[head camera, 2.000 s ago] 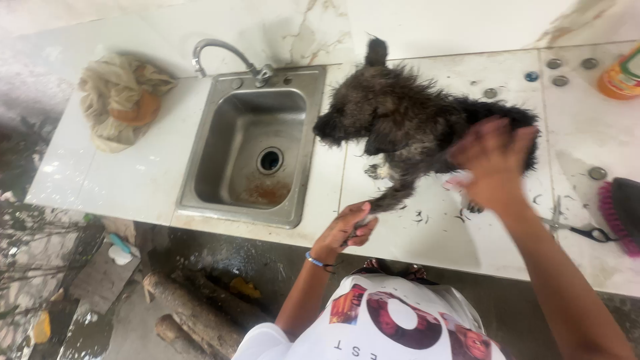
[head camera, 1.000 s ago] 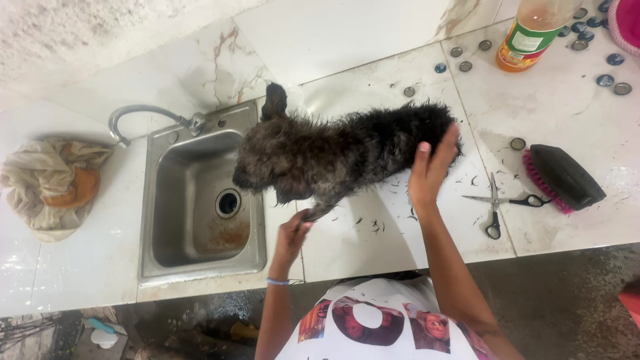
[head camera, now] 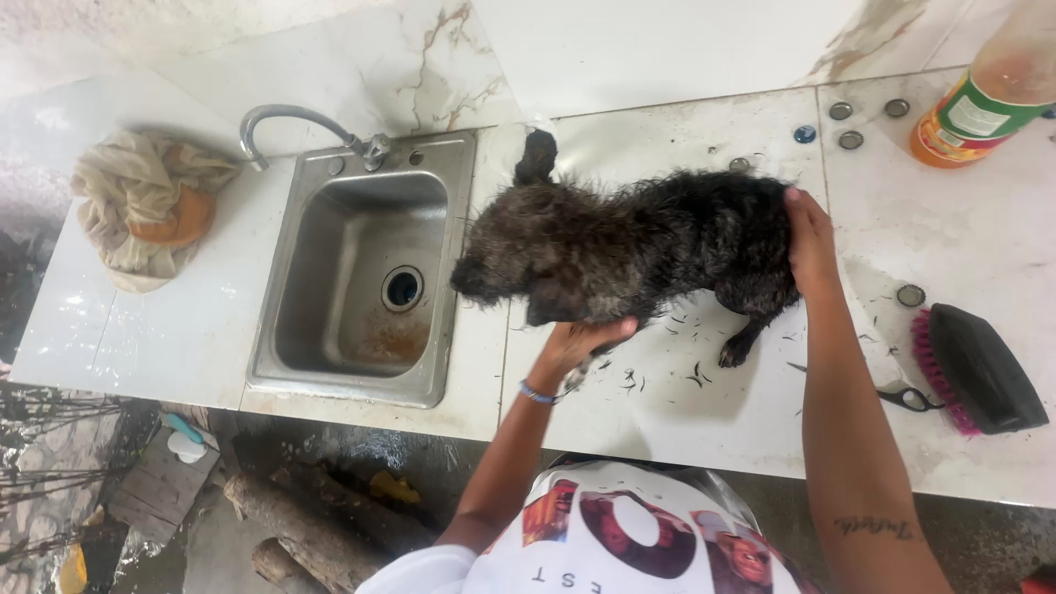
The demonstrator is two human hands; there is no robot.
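Note:
A small dark dog (head camera: 660, 239) with wet-looking, shaggy fur stands on the white tiled counter, its head toward the sink. My left hand (head camera: 582, 346) is at its chest and front leg, thumb against the fur; the fingers are partly hidden beneath the dog. My right hand (head camera: 813, 243) rests against its rump, fingers together. Tufts of cut hair (head camera: 700, 375) lie on the tiles below the belly. Scissors (head camera: 912, 399) lie partly hidden under my right forearm. Beside them is a black-backed brush (head camera: 982, 371) with pink bristles.
A steel sink (head camera: 285, 330) with a curved faucet (head camera: 301, 111) is left of the dog. A crumpled cloth (head camera: 124, 190) with an orange-brown item lies farther left. A bottle of orange liquid (head camera: 982, 111) and several bottle caps (head camera: 850, 139) are at the back right. Logs (head camera: 297, 520) lie below the counter.
My left hand has moved from the dog's outstretched front paw up to its chest. My right hand has shifted to the rump. The view has shifted between frames.

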